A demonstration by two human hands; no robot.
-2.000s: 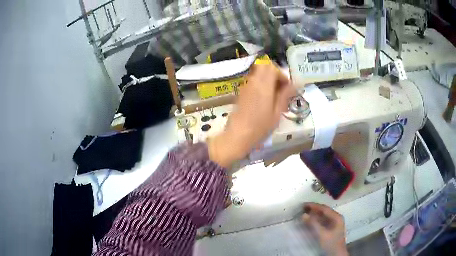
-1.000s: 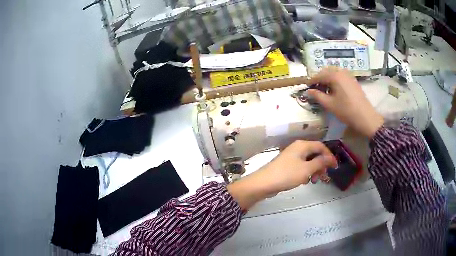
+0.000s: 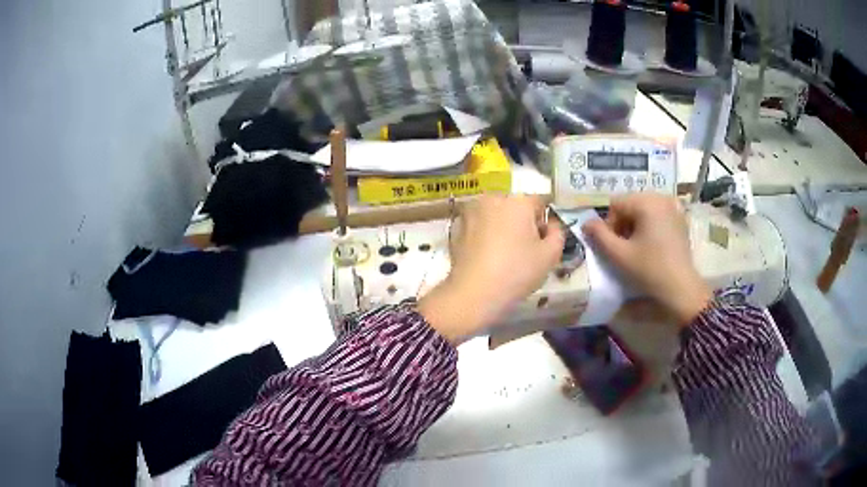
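Note:
The cream sewing machine (image 3: 399, 262) lies across the middle. Both hands are over the top of its arm, around a small round metal part (image 3: 570, 249). My left hand (image 3: 499, 257) is at its left side with fingertips pinched together. My right hand (image 3: 651, 249) is at its right side, fingers curled, beside a white strip (image 3: 601, 285) wrapped on the arm. Whether the fingertips hold thread or anything small cannot be seen. A smartphone (image 3: 601, 371) lies on the bed beneath the arm.
At left lie a black cut panel (image 3: 209, 409), a stack of cut panels (image 3: 98, 409) and black pieces with light-blue strip (image 3: 181, 285). Behind are a yellow box (image 3: 433, 187), wooden peg (image 3: 338, 181), control panel (image 3: 613, 169) and thread cones (image 3: 606, 36).
My left hand has moved up from near the phone to the top of the machine arm. My right hand stays near the round part, now slightly right of it. The view has shifted.

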